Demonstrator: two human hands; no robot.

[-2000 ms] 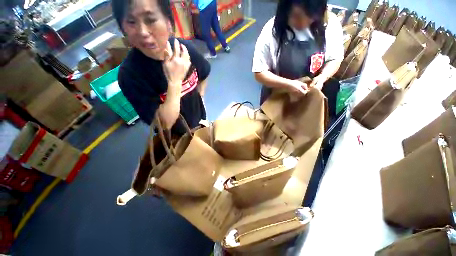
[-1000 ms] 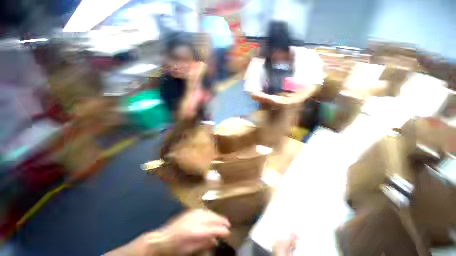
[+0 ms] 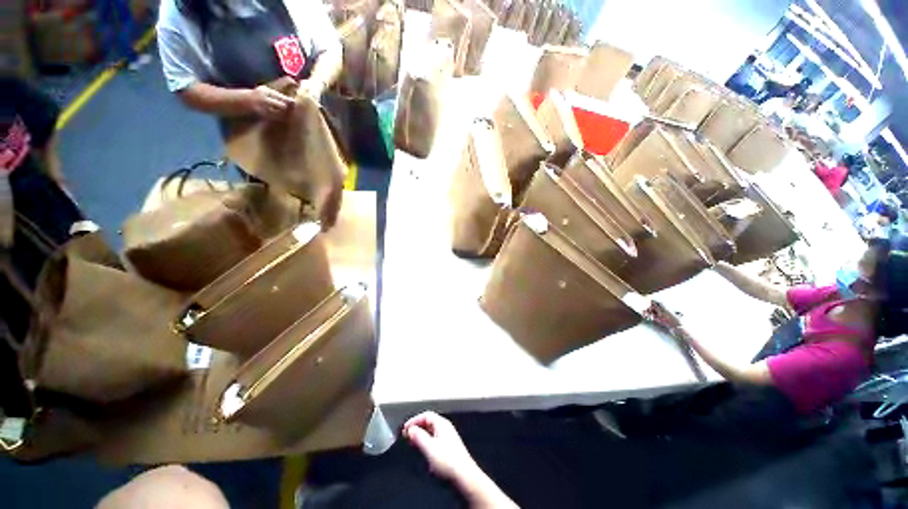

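My right hand [image 3: 435, 442] is at the bottom centre, just off the white table's front edge, fingers loosely curled, with nothing visible in it. A rounded patch of bare skin, perhaps my left hand [image 3: 164, 489], is cut off by the bottom edge; its fingers are hidden. Nearest me, a brown structured handbag [image 3: 314, 373] stands on the cardboard sheet [image 3: 189, 437], with a pale line along its top and white tufts at its corners. A second one [image 3: 264, 298] stands behind it. A slumped brown tote bag [image 3: 110, 333] is to the left.
The white-covered table [image 3: 418, 338] carries many upright brown handbags [image 3: 563, 288] and an orange-red piece [image 3: 597, 129]. A person in an apron [image 3: 249, 50] holds a brown bag beyond the cardboard. A person in pink [image 3: 821, 343] reaches over the table's right side. Another person stands far left.
The view has swung right, bringing more of the white table and the person in pink into view. The left-hand skin is now lower and more cut off; my right hand shows more fully.
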